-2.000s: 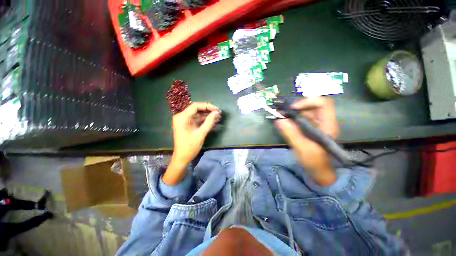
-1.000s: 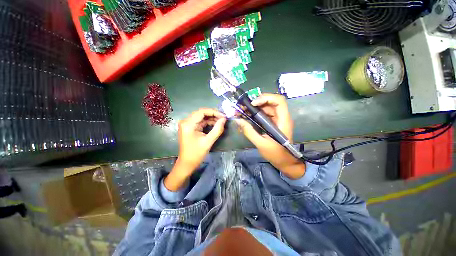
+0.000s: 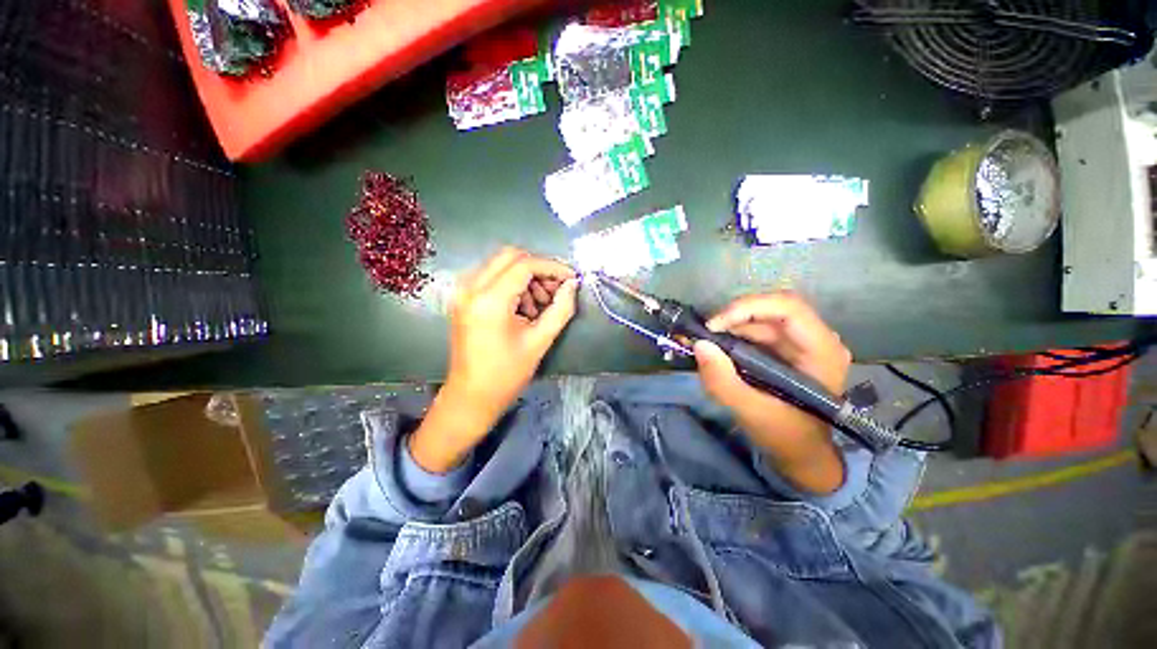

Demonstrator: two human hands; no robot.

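Note:
My right hand (image 3: 784, 380) holds the black soldering iron (image 3: 761, 368). Its thin tip and the pale curved solder feed tube (image 3: 622, 317) point left to the lower left end of a circuit board (image 3: 631, 244) with a green right end, lying on the mat. My left hand (image 3: 505, 330) has thumb and forefinger pinched together at that same board end. Whatever is between the fingertips is too small to tell apart. A pile of tiny dark-red components (image 3: 390, 235) lies left of my left hand. More boards (image 3: 596, 184) lie overlapping above.
A red compartment tray (image 3: 273, 108) is at upper left, tall clear blister trays (image 3: 114, 228) at left. A board stack (image 3: 802, 209), tip cleaner tin (image 3: 952, 197), fume fan (image 3: 983, 44) and white-grey feeder box (image 3: 1106, 190) are at right. A cardboard box (image 3: 190, 463) and red bin (image 3: 1059, 406) sit below the bench.
Since one second ago, my right hand and the iron have moved right, and the iron tip has come down to the board's left end. The nearest board shows more fully. My left hand stays pinched.

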